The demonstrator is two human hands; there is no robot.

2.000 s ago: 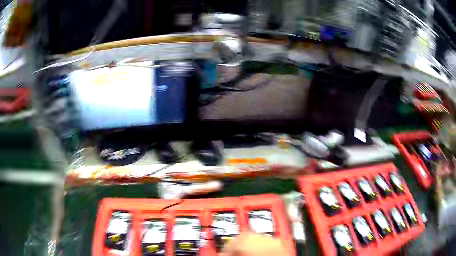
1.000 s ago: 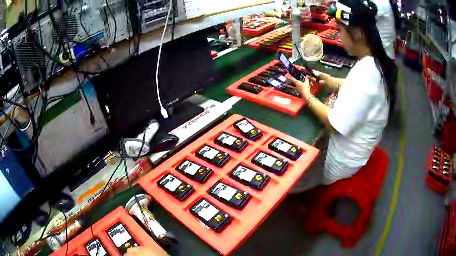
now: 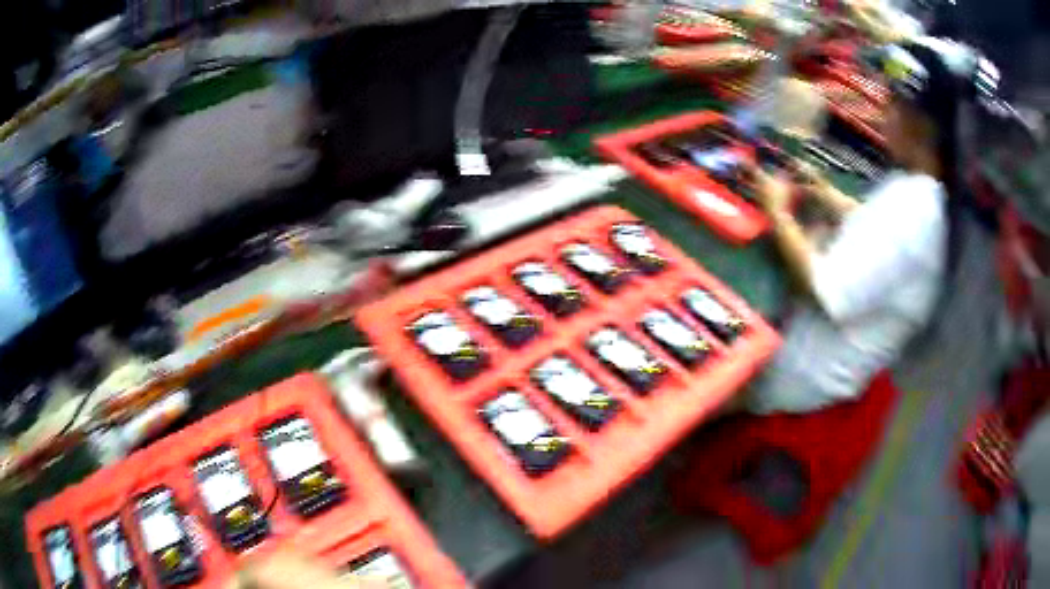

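The view is blurred. A red foam tray [image 3: 271, 403] lies at the lower left, with several black handset units with white labels in its upper row. One unit [image 3: 302, 460] sits in that row's right pocket, and another [image 3: 378, 570] shows partly at the bottom edge. A hand, seemingly my right hand [image 3: 294, 571], is low over this tray, small and cut off by the bottom edge; whether it holds anything is unclear. A thin dark cable loops near the units. My left hand is not visible.
A second red tray [image 3: 507, 489] with two rows of units lies to the right. Barcode scanners [image 3: 392, 219] lie behind it and between the trays [image 3: 374, 417]. Dark monitors stand behind. A person in a white top [image 3: 881, 259] sits on a red stool [image 3: 748, 489] by a farther tray.
The view swung right, then back slightly left, so more of the near tray shows than a second ago. The hand stays low over that tray. The seated person still bends over the farther tray.
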